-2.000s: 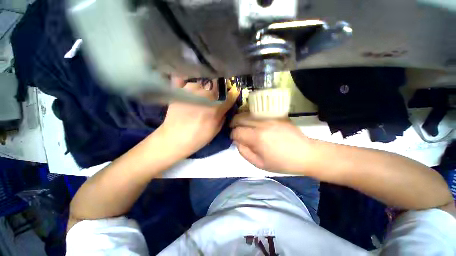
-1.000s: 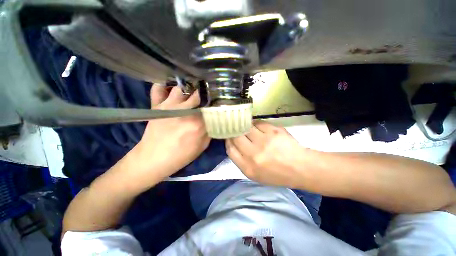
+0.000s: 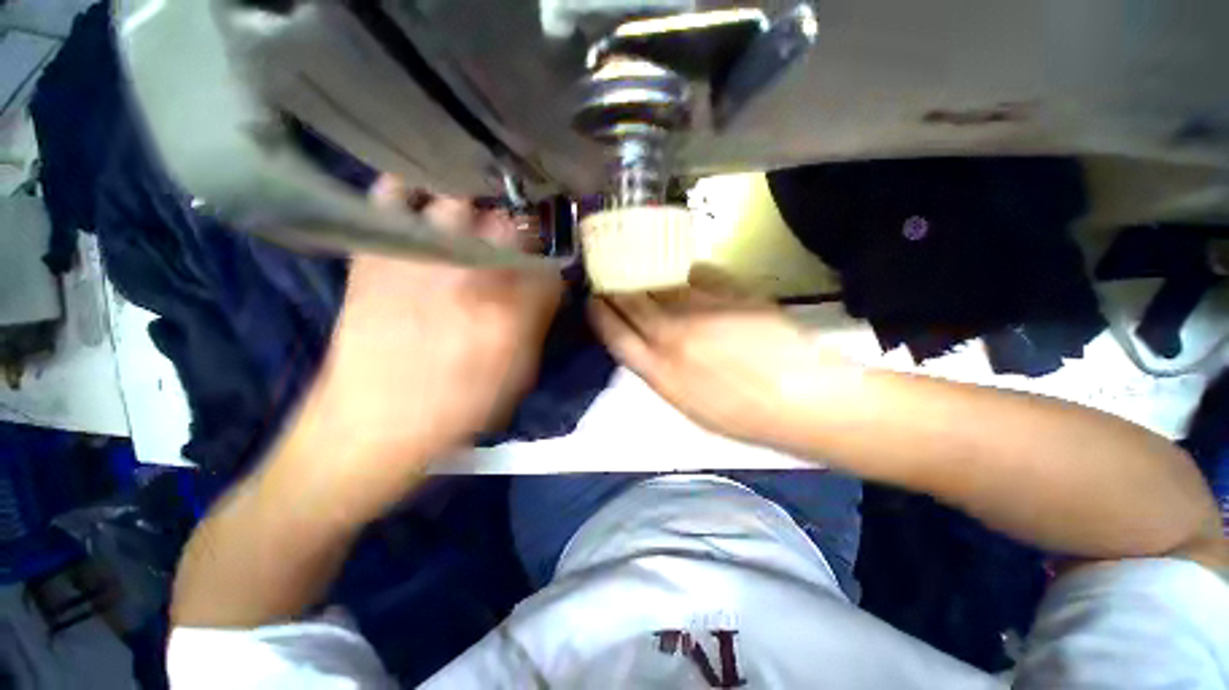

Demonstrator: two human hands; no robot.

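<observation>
A dark navy garment piece [image 3: 555,391] lies on the white table under the head of an off-white sewing machine [image 3: 970,81]. A ribbed cream tension knob [image 3: 639,248] looks large in front of my fingers. My left hand [image 3: 452,317] is on the cloth left of the needle area, blurred, its fingertips partly behind the grey curved guard [image 3: 445,247]; its grip cannot be made out. My right hand [image 3: 708,351] lies on the cloth's right edge, just below the knob, fingers extended and partly hidden by it. The needle is hidden.
Black cut pieces [image 3: 964,270] with jagged edges and a small round pale mark lie under the machine arm at the right. More navy cloth [image 3: 95,162] is heaped at the left. The white table's front edge [image 3: 647,456] runs just before my lap.
The machine parts have shifted in the view. My left hand has moved up and left over the cloth and is now blurred. My right hand stays near the cloth's right edge.
</observation>
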